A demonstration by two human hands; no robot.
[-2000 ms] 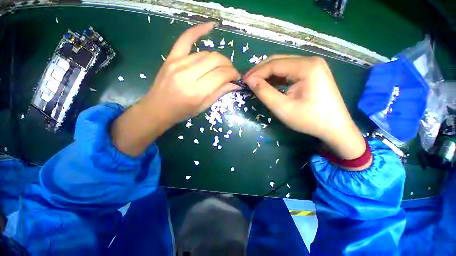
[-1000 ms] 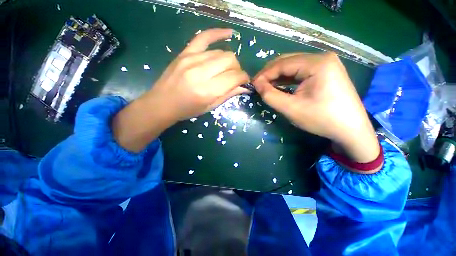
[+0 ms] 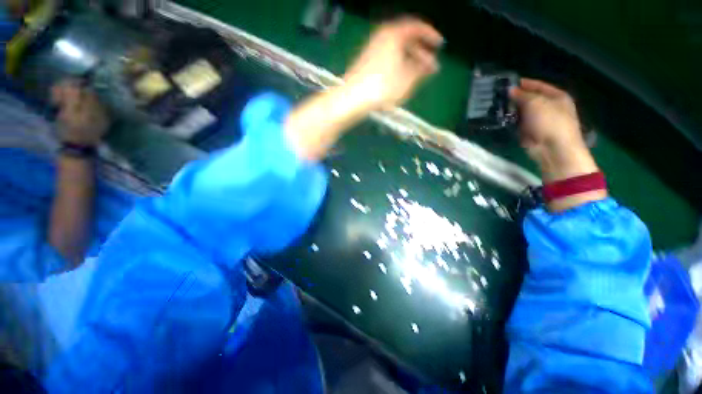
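Observation:
My right hand (image 3: 550, 123) is over the green belt beyond the pale rail, its fingers on the right edge of a phone assembly (image 3: 491, 98), a dark slab with pale patches. Whether the slab rests on the belt cannot be told. My left hand (image 3: 396, 61) is raised over the rail and belt, blurred, with fingers curled; no object shows in it. Small white pieces (image 3: 431, 231) lie in a loose heap on the dark green bench below both hands.
The whitish rail (image 3: 477, 158) runs diagonally between bench and belt. Another slab (image 3: 320, 18) lies farther up the belt. At left are a neighbour's hand (image 3: 79, 115) and dark equipment with pale labels (image 3: 196, 78). A blue bin (image 3: 671, 296) is at the right edge, beside clear plastic.
Both hands have parted and moved from the bench over the rail and belt. The right hand now holds the edge of a slab. The view has turned, bringing in the neighbour at left.

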